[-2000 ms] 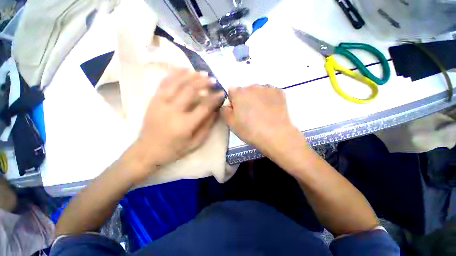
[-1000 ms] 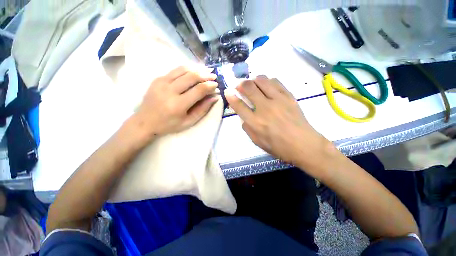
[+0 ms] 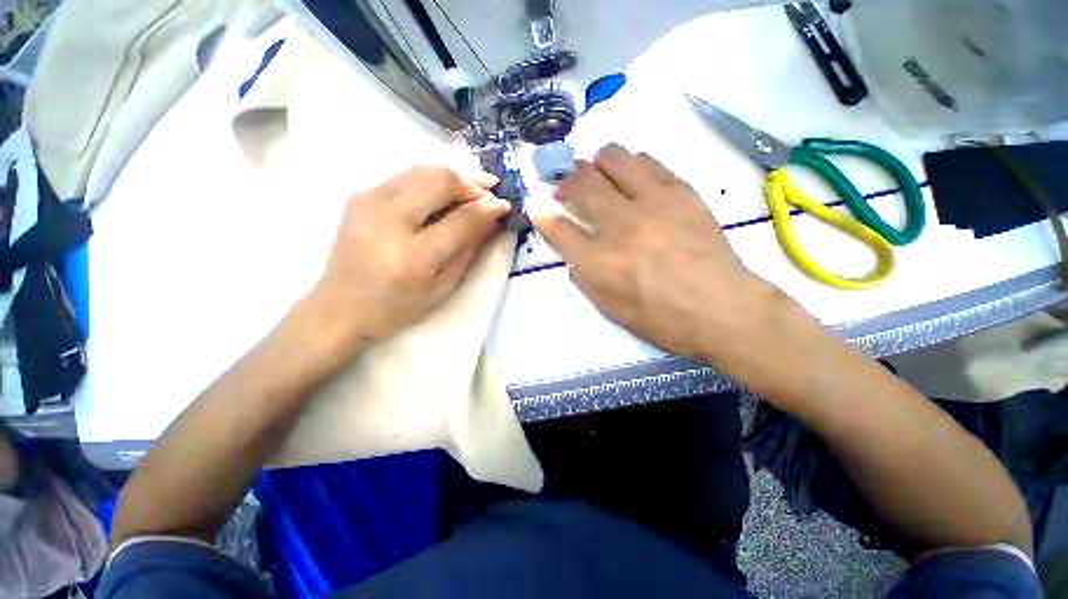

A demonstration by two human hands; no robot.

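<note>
The cream fabric panel (image 3: 410, 380) lies on the white table left of the needle, one corner hanging over the front edge. A narrow black strip (image 3: 508, 187) shows at its right edge, by the presser foot (image 3: 498, 146). My left hand (image 3: 410, 252) lies on the cream panel, its thumb and fingertips pinching the edge at the black strip. My right hand (image 3: 644, 252) is bare, just right of the strip, fingers bent and fingertips near the presser foot. Whether its fingertips hold the strip's edge cannot be made out.
Scissors (image 3: 829, 217) with yellow and green handles lie right of my right hand. Black snips (image 3: 829, 56) lie behind them. A black fabric strip (image 3: 990, 190) is at far right. More cream fabric (image 3: 100, 94) is at the back left. A blue crate (image 3: 340, 521) is below the table.
The cream panel has moved back towards the presser foot, and its dark patch at the back left shows less. Both hands have shifted to either side of the black strip at the foot.
</note>
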